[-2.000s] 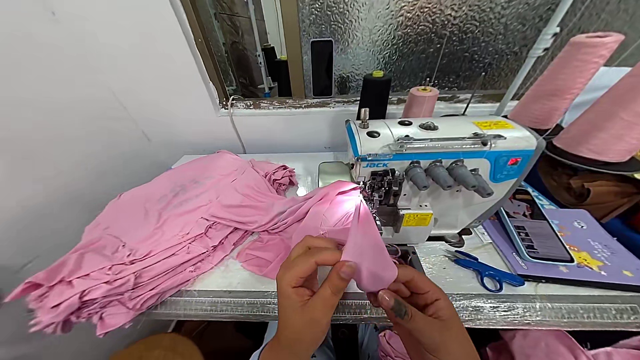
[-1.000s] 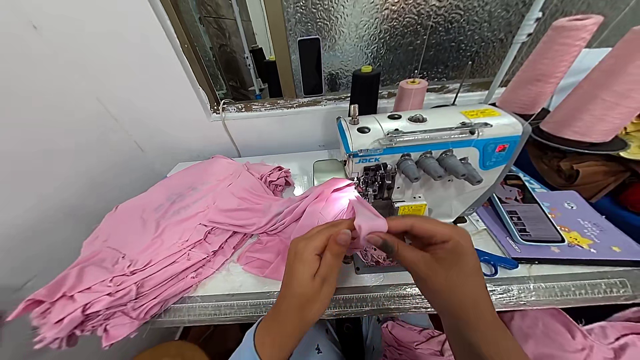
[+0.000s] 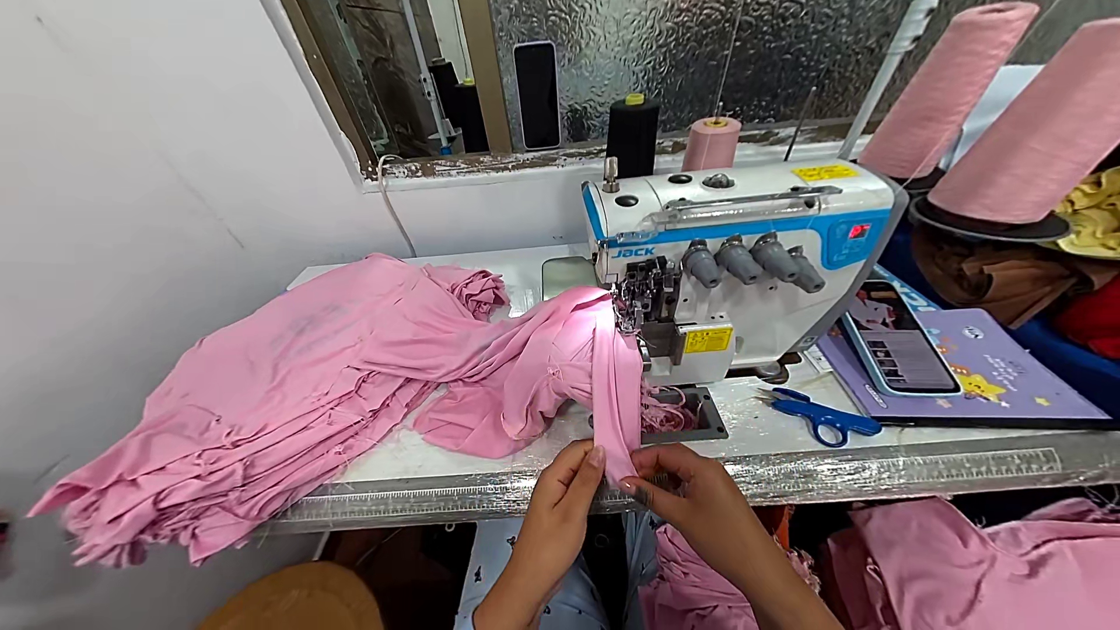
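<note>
A white and blue Jack overlock sewing machine (image 3: pixel 744 254) stands on the table, its lamp lighting pink knit fabric (image 3: pixel 551 359) at the needle area. From there a folded pink fabric strip (image 3: pixel 618 394) runs down toward the table's front edge. My left hand (image 3: pixel 564 499) pinches the strip's left side near its lower end. On the right side of that end, my right hand (image 3: pixel 687 490) grips it between thumb and fingers. The fabric joins a large layered pile of pink pieces (image 3: pixel 271 376) at the left. Pink trimmings (image 3: pixel 667 411) lie beside the strip.
Blue thread snips (image 3: pixel 822 418) lie right of the machine, near a phone (image 3: pixel 901 341) on a purple notebook (image 3: pixel 1006 376). Large pink thread cones (image 3: pixel 1024 122) stand behind. A ruler strip (image 3: pixel 945 471) lines the front edge. More pink fabric (image 3: pixel 989 560) is below the table.
Both hands have moved down, toward the table's front edge. The fabric between them, bunched and folded near the needle area before, now hangs as a long, straight strip.
</note>
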